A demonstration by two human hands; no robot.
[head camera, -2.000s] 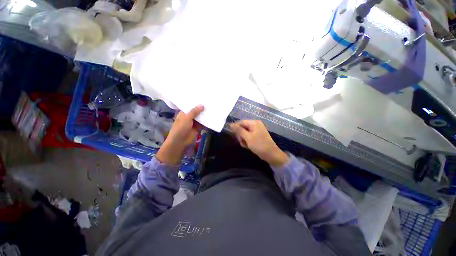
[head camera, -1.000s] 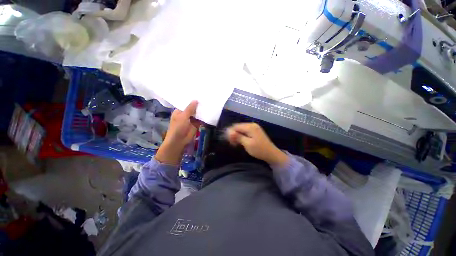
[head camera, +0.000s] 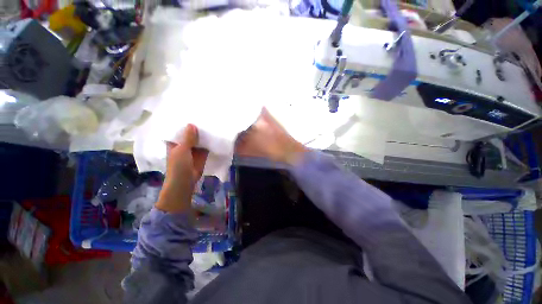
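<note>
A broad white cut panel (head camera: 208, 77) lies over the table's front left part, glaring under the lamp, with its near edge lifted. My left hand (head camera: 185, 163) grips the near edge, thumb on top of the cloth. My right hand (head camera: 264, 139) is at the panel's right edge, blurred, its fingers partly hidden by the cloth; whether it grips is unclear. The white sewing machine (head camera: 380, 71) stands to the right, its needle area (head camera: 334, 102) away from both hands. More white cloth (head camera: 365, 133) lies under and beside the machine head.
A blue basket (head camera: 77, 208) with scraps hangs below the table at left, another blue basket (head camera: 517, 237) at right. A clear plastic bag (head camera: 56, 119), a tool tray (head camera: 128, 77) and a grey boxy device (head camera: 32, 59) are at left. A purple band (head camera: 399, 68) hangs on the machine.
The view has tilted up, showing more of the table's back. My right hand has moved up from below the table edge to the panel's right edge. My left hand still holds the cloth.
</note>
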